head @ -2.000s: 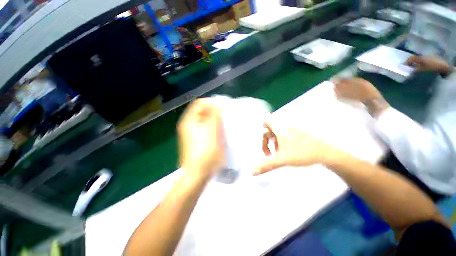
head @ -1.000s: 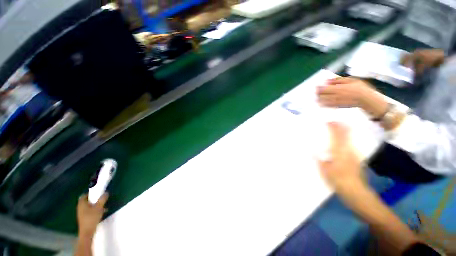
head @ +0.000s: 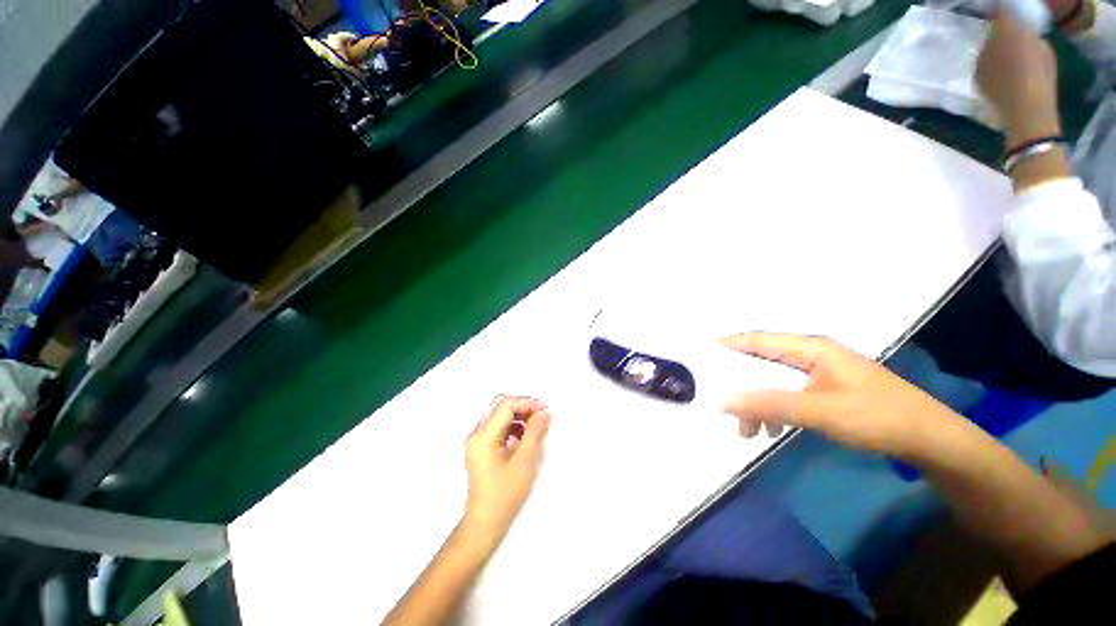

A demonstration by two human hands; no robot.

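Observation:
A white handheld device with a glossy black oval face [head: 641, 371] lies on the white tabletop [head: 844, 232], between my hands. Its white body barely shows against the white surface. My left hand [head: 505, 456] is to the left of the device, fingers curled, with nothing visible in it. My right hand [head: 814, 394] is to the right of the device, thumb and fingers apart, empty and not touching the black face. Whether a bag lies around the device I cannot tell.
A green conveyor belt [head: 404, 330] runs along the table's far side. A large black panel [head: 208, 141] stands across it. At the right, a white-sleeved person's hand [head: 1018, 80] is raised near a white tray [head: 933, 61]. Another device [head: 102, 585] shows at lower left.
My left hand has moved right from the device at the belt, and a device now lies between my hands. My right hand has drawn back from the neighbour, whose hand has risen.

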